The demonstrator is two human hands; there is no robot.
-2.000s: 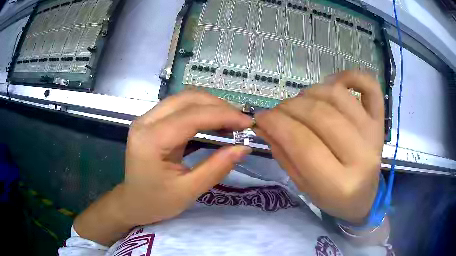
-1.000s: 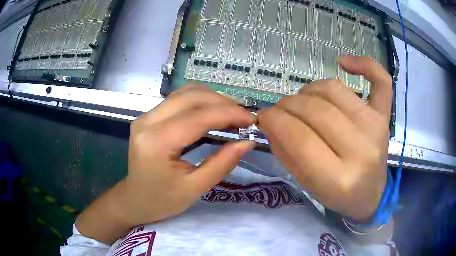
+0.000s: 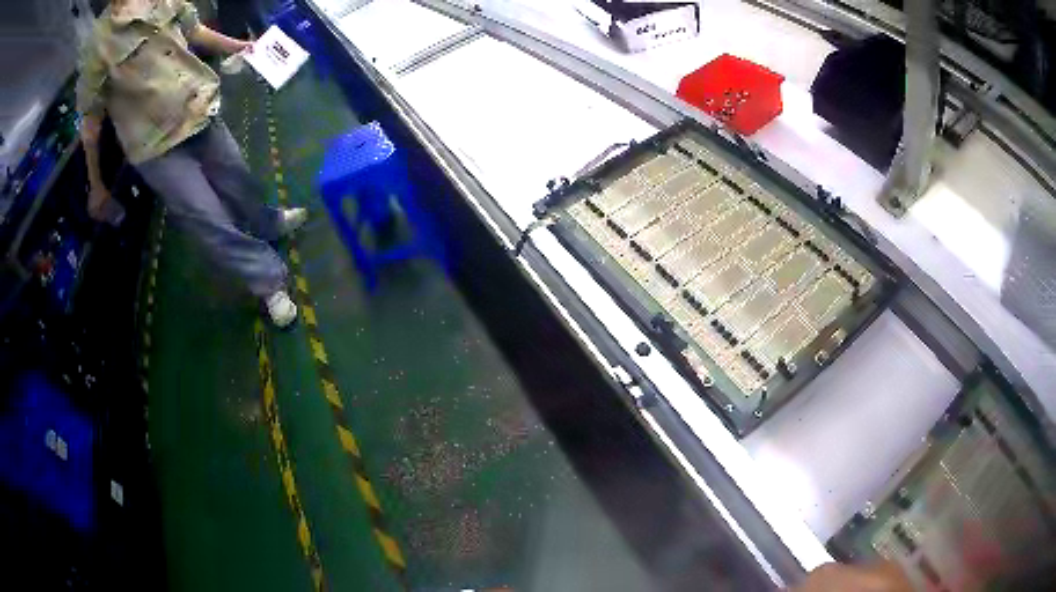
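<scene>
A circuit board panel (image 3: 724, 260) with dark strips lies in a dark-framed carrier (image 3: 761, 419) on the conveyor, right of centre. A second carrier with a panel (image 3: 973, 497) is cut off at the lower right and partly blurred. A blurred strip of skin, seemingly my left hand (image 3: 859, 579), shows at the bottom edge beside this second carrier. Its fingers and anything in them cannot be made out. My right hand is not identifiable in the picture. The small silvery component is not visible.
A red bin (image 3: 730, 93) with loose silvery parts, a black bin (image 3: 859, 95) and a metal post (image 3: 915, 116) stand on the white ledge. A person (image 3: 174, 104) holding a white box (image 3: 278, 58) is on the green floor at upper left, near a blue stool (image 3: 368, 185).
The view has swung left along the conveyor. Both hands, which were together at a small silvery part, have left the picture's middle; only a blurred bit of skin remains at the bottom.
</scene>
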